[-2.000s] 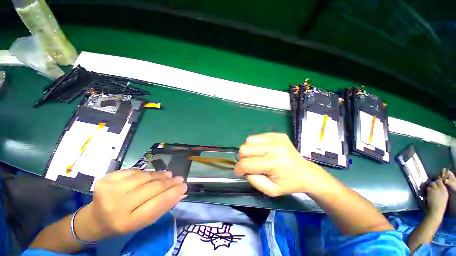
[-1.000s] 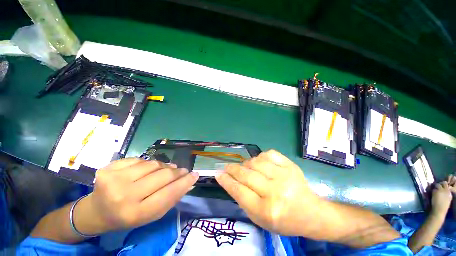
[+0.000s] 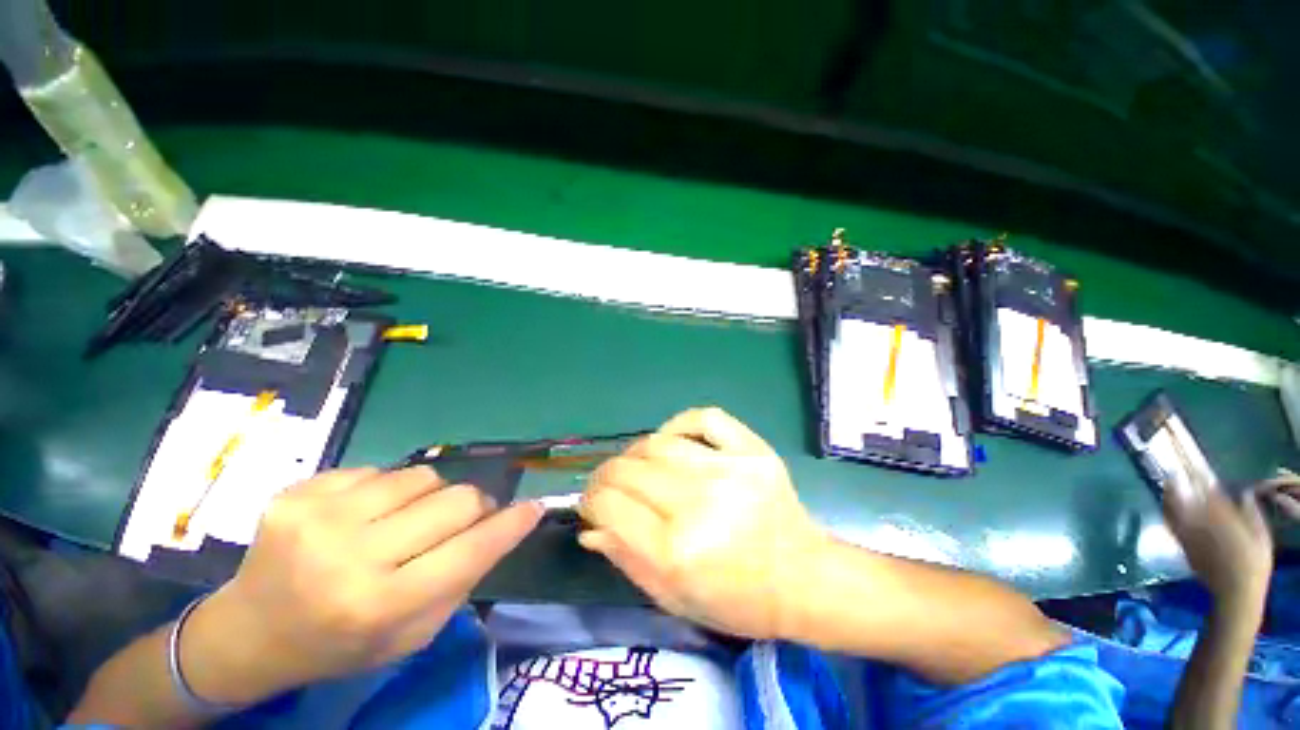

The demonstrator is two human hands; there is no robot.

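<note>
A tablet unit (image 3: 499,471) lies sideways at the bench's near edge, mostly hidden under my hands. Its dark end and part of an orange flex cable (image 3: 563,461) show above my fingers. My left hand (image 3: 374,559) grips its near edge on the left, thumb and fingertips by a small white strip. My right hand (image 3: 699,525) holds it on the right with bent fingers. What lies between the fingertips is too small to tell. Another open tablet unit (image 3: 228,464), white with an orange ribbon, lies to the left.
A loose pile of thin black strips (image 3: 178,292) lies at the back left by a white strip (image 3: 499,257). Two piles of tablet units (image 3: 887,364) (image 3: 1029,350) lie at right. Another person's hand (image 3: 1219,535) is by a unit (image 3: 1162,445) at far right. A plastic-wrapped post (image 3: 100,129) stands upper left.
The camera view has shifted a little. My right hand has moved left, closer to my left hand, and covers more of the unit. The other person's hand has moved up over their unit.
</note>
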